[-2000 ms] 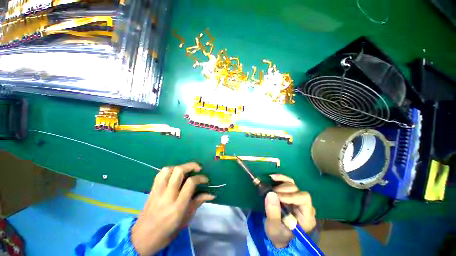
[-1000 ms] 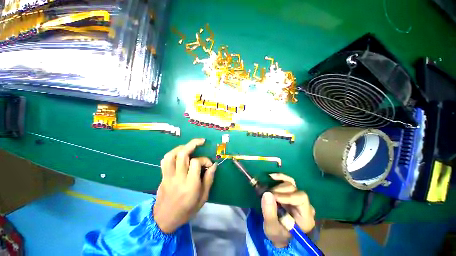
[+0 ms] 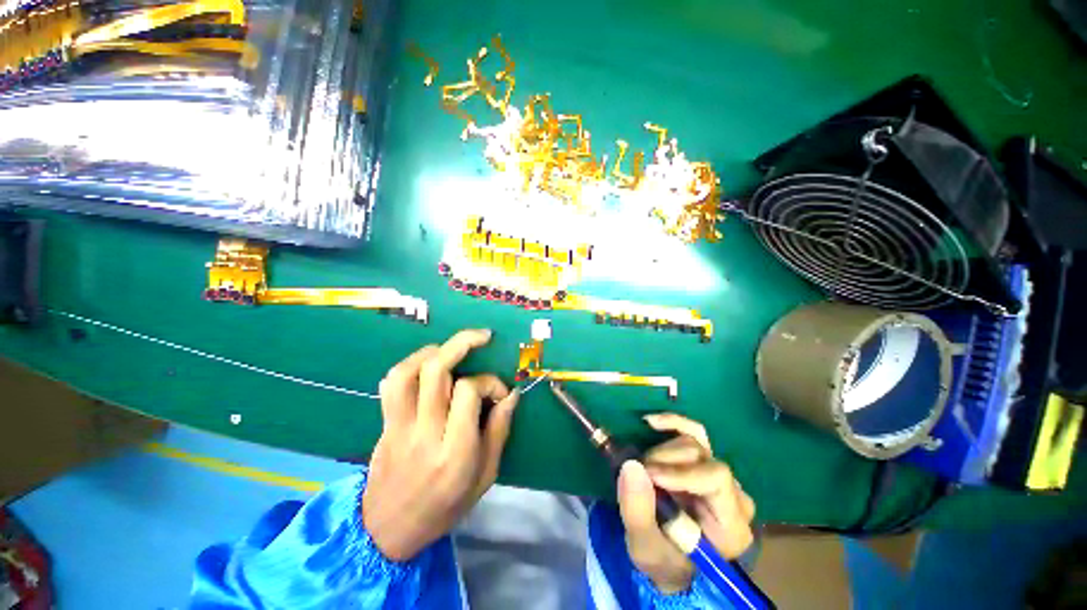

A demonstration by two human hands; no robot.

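Observation:
My left hand (image 3: 439,443) pinches the thin silvery solder wire (image 3: 215,355), whose short end reaches the left part of a long flex cable (image 3: 614,379) lying on the green mat. My right hand (image 3: 682,500) holds the soldering iron (image 3: 601,439) like a pen, its tip close to the wire's end at the cable; whether they touch is too small to tell. A bent orange piece with a pale end stands up at the cable's left end. Finished flex assemblies (image 3: 320,296) lie to the left. A row of flex cables (image 3: 507,272) lies behind under glare.
A tangled heap of small flex pieces (image 3: 542,149) lies at the back. Stacked blister trays (image 3: 191,143) are at back left. A fume fan (image 3: 852,238), brown tape roll (image 3: 811,363), blue soldering station (image 3: 983,381) and yellow sponge (image 3: 1055,443) stand at right.
My left hand has moved right and up, bringing the wire's end to the cable. The iron's tip has shifted slightly left and down. The camera view has shifted a little.

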